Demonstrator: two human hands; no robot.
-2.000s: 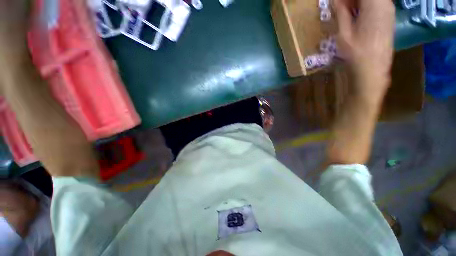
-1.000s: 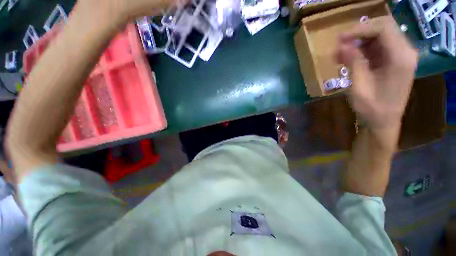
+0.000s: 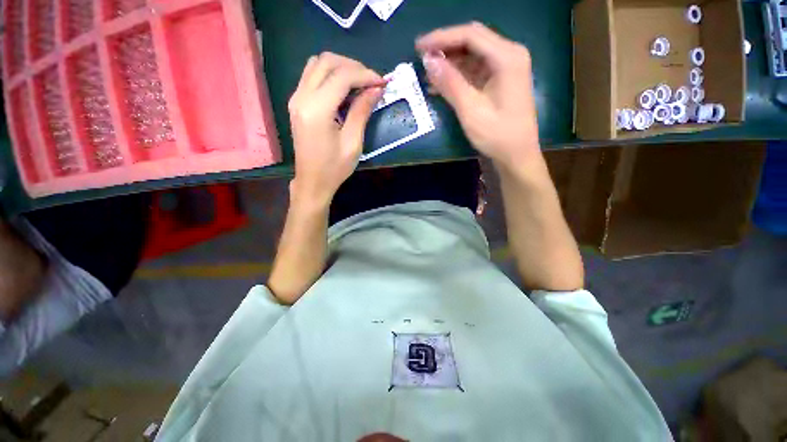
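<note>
A white plastic frame (image 3: 399, 119) with a large window lies on the green bench top in front of me. My left hand (image 3: 326, 121) is at the frame's left side, its thumb and finger pinched together over the frame's upper part; whether they hold the frame or a small part is too small to tell. My right hand (image 3: 483, 91) is just right of the frame and above it, slightly blurred, fingers curled; a small pale thing may be at its fingertips, but I cannot make it out.
A pink compartment tray (image 3: 269, 142) with tiny parts in its cells is at the left. An open carton (image 3: 591, 82) of white rings (image 3: 662, 112) is at the right, above a larger carton (image 3: 682, 203). More frames (image 3: 343, 12) lie at the back. A person's arm (image 3: 22, 268) shows at far left.
My right hand has left the ring carton and come to the middle. My left hand has come back from the frame pile to a single frame near the front edge. The view has shifted.
</note>
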